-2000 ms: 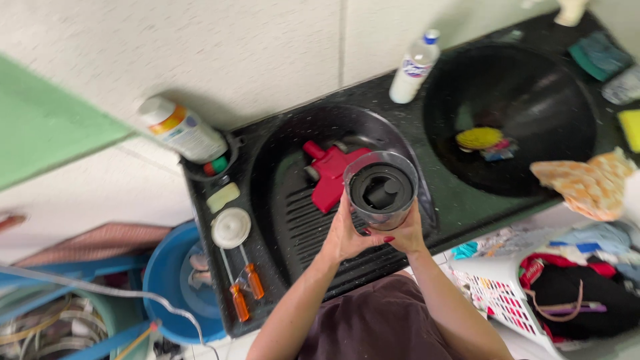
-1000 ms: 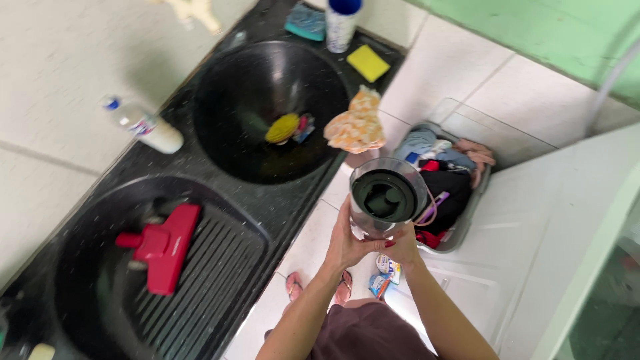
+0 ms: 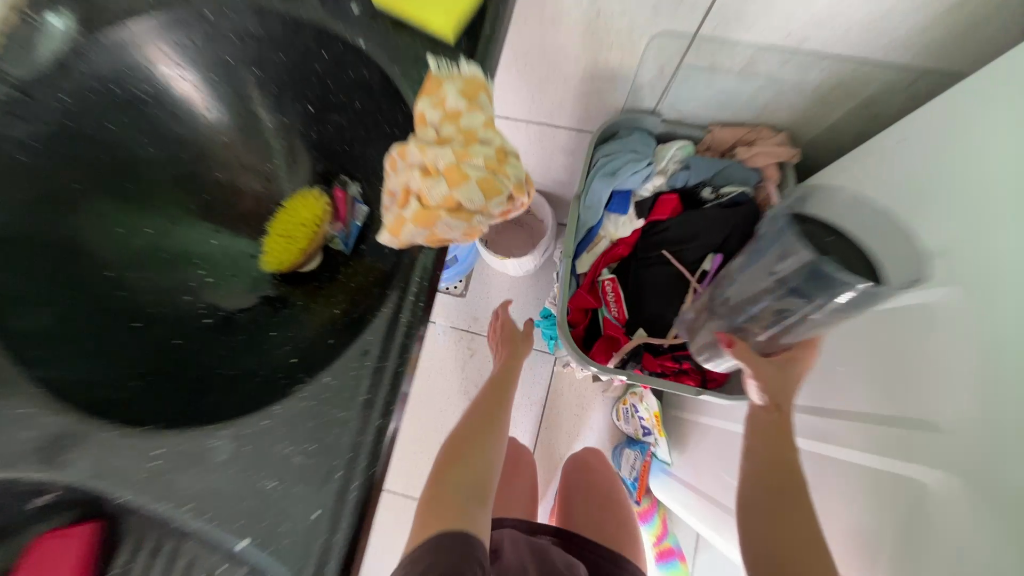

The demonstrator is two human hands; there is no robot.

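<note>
My right hand [image 3: 776, 368] grips the lower part of a clear plastic canister [image 3: 788, 280], which is tilted with its wide round end up and right; something dark shows within. Behind it is a grey laundry basket [image 3: 574, 336] full of clothes. My left hand [image 3: 510, 334], fingers apart and holding nothing, hangs over the floor tiles between the counter edge and the basket. Above it, an orange-and-white checked cloth [image 3: 456, 168] drapes over the counter edge, beside the black sink basin [image 3: 160, 352]. A yellow bristle brush [image 3: 294, 232] lies in that basin.
A white bucket [image 3: 524, 240] stands on the floor below the cloth. Detergent packets [image 3: 640, 420] lie below the basket. A white appliance or cabinet surface [image 3: 904, 472] bounds the right. A red vacuum floor head [image 3: 64, 548] sits at lower left, and a yellow sponge cloth [image 3: 432, 12] on the counter.
My left hand has let go of the canister, which both hands held before. My right hand now holds it alone, out to the right and tilted. The view has moved toward the basket.
</note>
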